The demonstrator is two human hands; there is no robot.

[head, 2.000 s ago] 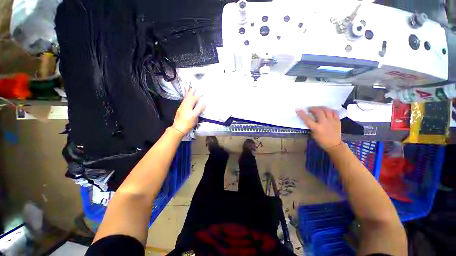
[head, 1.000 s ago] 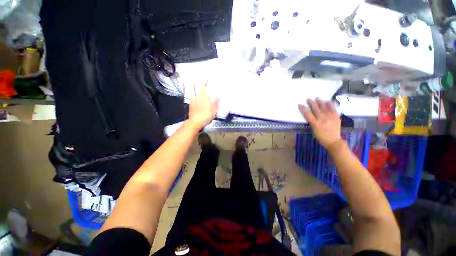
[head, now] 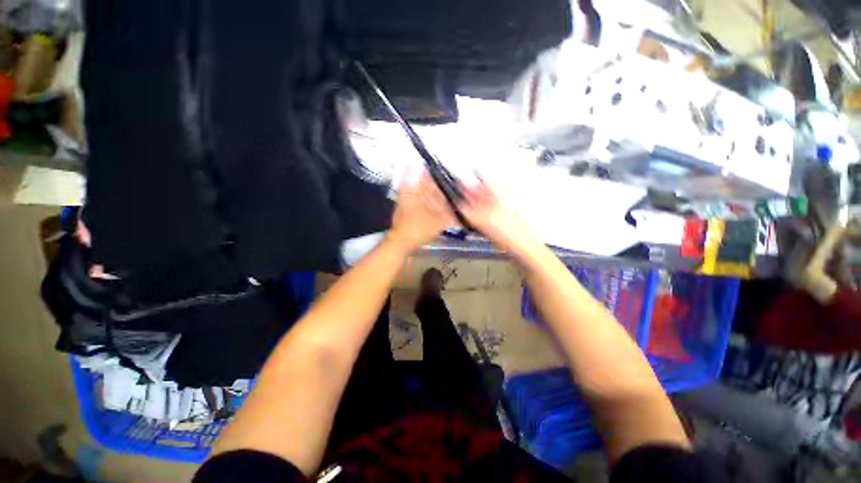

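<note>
Dark scissors (head: 411, 135) stand out between my two hands, long and slim, with the tip pointing up and left over the black pile. My right hand (head: 483, 206) is closed around their lower end. My left hand (head: 421, 206) is right beside it, blurred, against the scissors; whether it also grips them or the piece below is unclear. A white-faced panel (head: 566, 203) lies flat on the machine table under and right of my hands. The handle loops are hidden by my fingers.
The large black garment pile (head: 227, 141) covers the left. The white sewing machine (head: 680, 123) is at upper right, blurred. Blue crates (head: 699, 354) stand below right; another blue crate (head: 123, 434) with pale pieces is lower left. Another person's arm (head: 823, 259) shows at the right edge.
The scissors have left the pile and are now at my hands. My right hand has moved left off the white panel to meet my left. The view has shifted, moving the machine right.
</note>
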